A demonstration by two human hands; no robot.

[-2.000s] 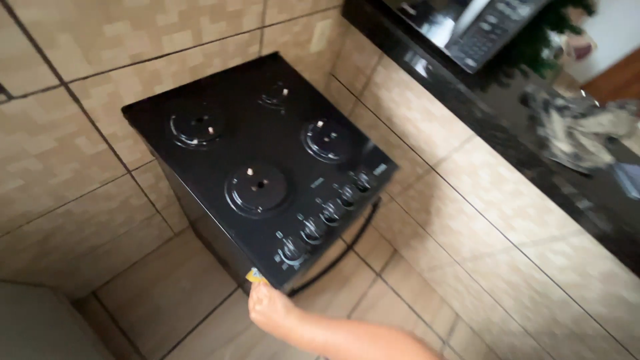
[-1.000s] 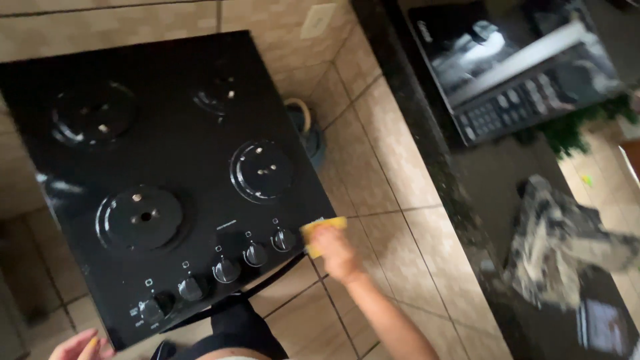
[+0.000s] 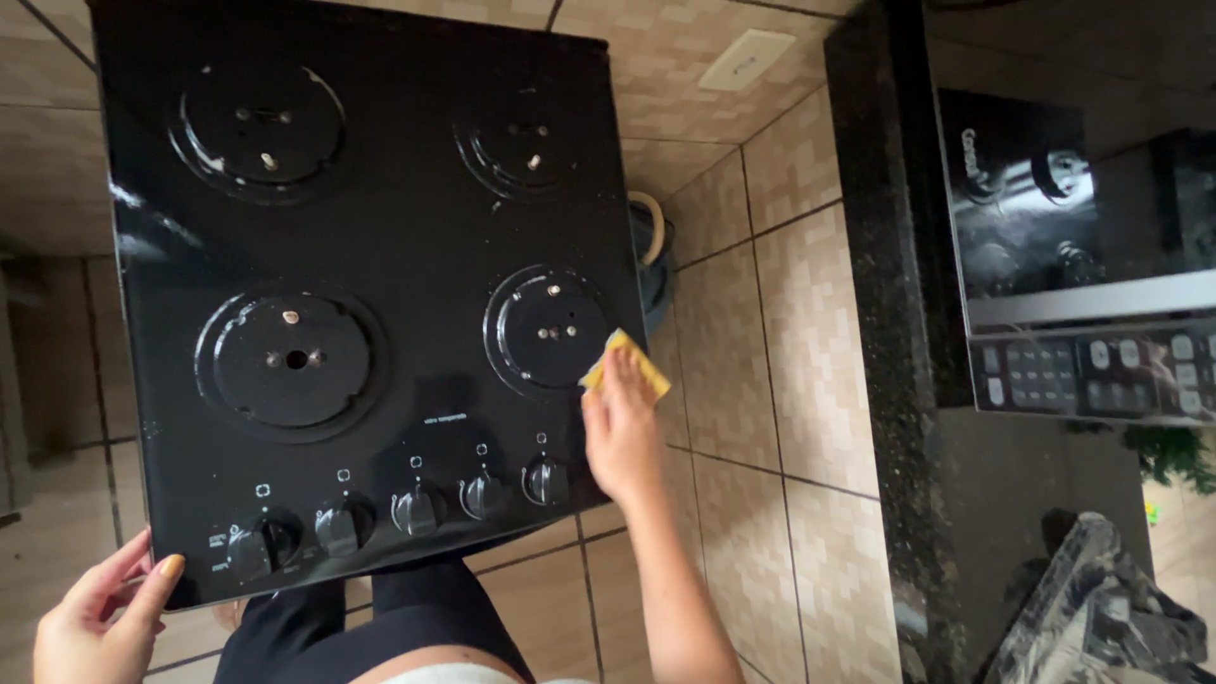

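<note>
Below me stands a gas stove with a black glass cooktop [image 3: 427, 237], its burner recesses bare of caps and grates. Control knobs [image 3: 415, 510] line its front edge. My right hand [image 3: 622, 437] presses a yellow sponge [image 3: 646, 375] on the cooktop's right edge, beside the right front burner recess [image 3: 554, 328]. At the front left corner, my left hand [image 3: 109, 608] grips the edge of the cooktop, thumb on top. Whitish specks and light reflections show on the glass.
A black stone counter [image 3: 879, 475] runs along the right, bearing a microwave [image 3: 1083, 266] and a crumpled patterned cloth [image 3: 1102, 608]. Behind the stove's right side is a bluish container with a pale round handle [image 3: 651, 228]. A wall plate [image 3: 746, 60] is on the tiled wall.
My right hand with the sponge was at the stove's front left corner two seconds ago, then at the right front corner; now it is farther back along the right edge. The view has moved closer.
</note>
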